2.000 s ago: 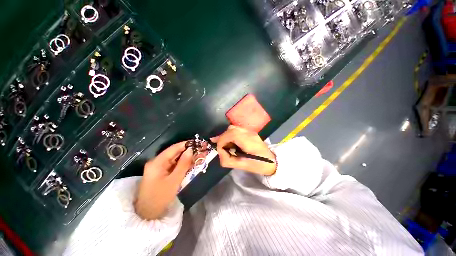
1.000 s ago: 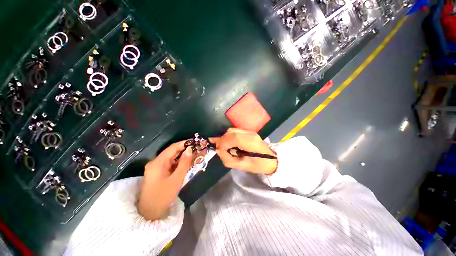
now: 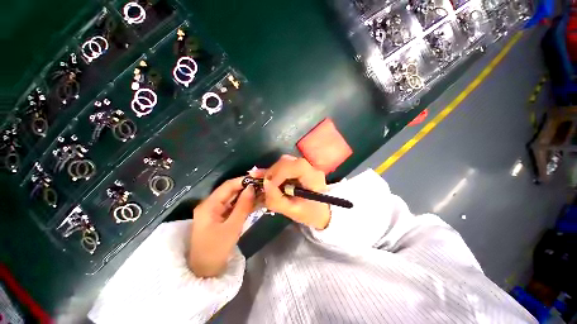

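My left hand (image 3: pixel 218 218) holds a small dark unit (image 3: pixel 253 183) with silver dots between thumb and fingers. My right hand (image 3: pixel 296 192) is close against it, its fingertips at the unit, and holds a slim dark pen-like tool (image 3: pixel 322 197) whose back end points right. The tool's tip and most of the unit are hidden by the fingers. A white strip (image 3: pixel 254 218) shows partly below the hands.
A clear working tray (image 3: pixel 193 166) with ringed units in its pockets lies left on the green mat (image 3: pixel 266 38). A red square pad (image 3: pixel 324 145) lies beyond my right hand. Densely filled clear trays (image 3: pixel 405 50) stand at upper right, near the bench edge and yellow-lined aisle.
The view has shifted, so the bench things sit further right. My right hand has closed in on the unit and covers more of it. The tool's back end is turned slightly lower.
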